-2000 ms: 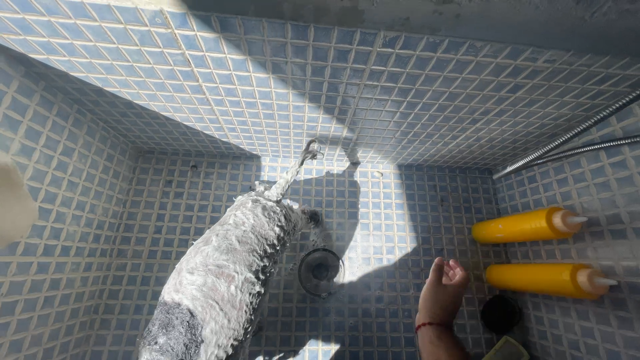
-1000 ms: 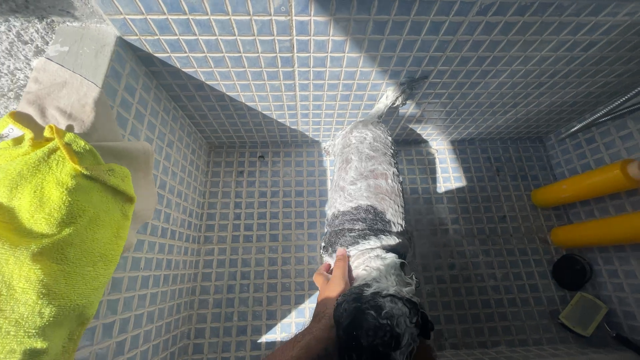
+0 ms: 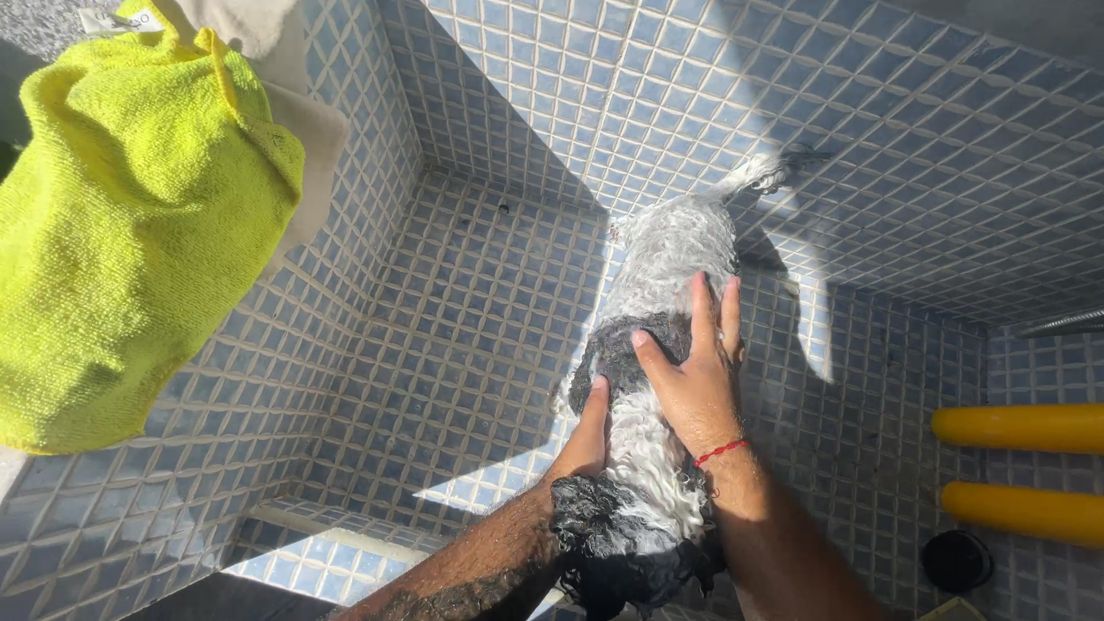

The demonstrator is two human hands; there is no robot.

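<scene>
A small wet dog (image 3: 677, 250) with white and black lathered fur stands in a tiled basin, its tail toward the far wall and its black head nearest me. My left hand (image 3: 591, 431) rests against the dog's left-of-view side, behind its neck, with the thumb on the fur and the other fingers hidden. My right hand (image 3: 699, 371) lies spread over the dog's back and other side, fingers apart, touching the black patch and the white fur. A red string bracelet (image 3: 721, 452) circles the right wrist.
A yellow-green towel (image 3: 147, 233) hangs over the basin's left edge, on a beige cloth (image 3: 315, 164). Two yellow bottles (image 3: 1018, 429) lie at the right, near a black round object (image 3: 956, 560) and the end of a metal hose (image 3: 1065, 323). Tiled walls surround the dog.
My right hand, with its red bracelet, was beside the yellow bottles two seconds ago and is now on the dog's back. The view has swung left, bringing in the towel.
</scene>
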